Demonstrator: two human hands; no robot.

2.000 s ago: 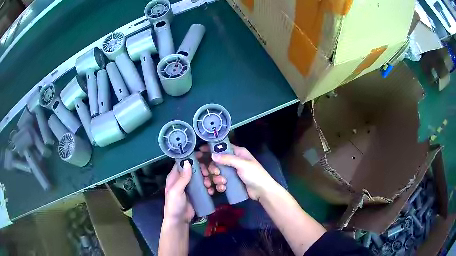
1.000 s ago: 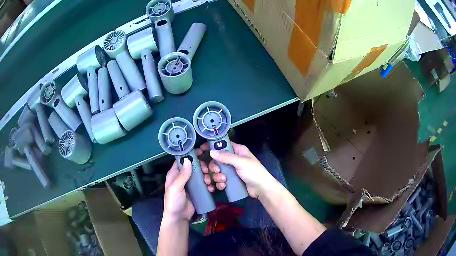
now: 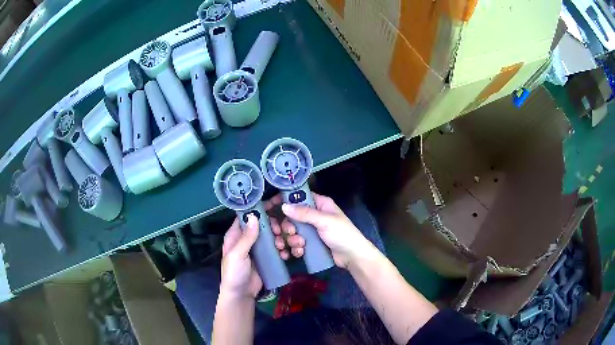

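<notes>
My left hand [image 3: 239,259] is closed around the handle of a grey fan body [image 3: 270,259], its thumb on the dark opening below the head. My right hand [image 3: 327,226] grips a second grey fan body [image 3: 317,249], its thumb beside that handle's dark opening. The two bodies are side by side, heads up, a little apart at the handles, the right one slightly higher. Both open sides face me and show hub and spokes. A small red strand shows in the right head, a dark one in the left. Both hold them at the bench's front edge.
Several grey fan bodies [image 3: 179,148] lie on the green bench [image 3: 324,87] at the left and back. A tall taped carton [image 3: 499,40] stands at the bench's right. A torn carton [image 3: 512,195] is right of my knees. Cartons with grey bodies are at lower right [image 3: 593,236] and lower left [image 3: 148,290].
Since two seconds ago, both fan bodies and my hands have shifted up very slightly. The grip of each hand looks the same.
</notes>
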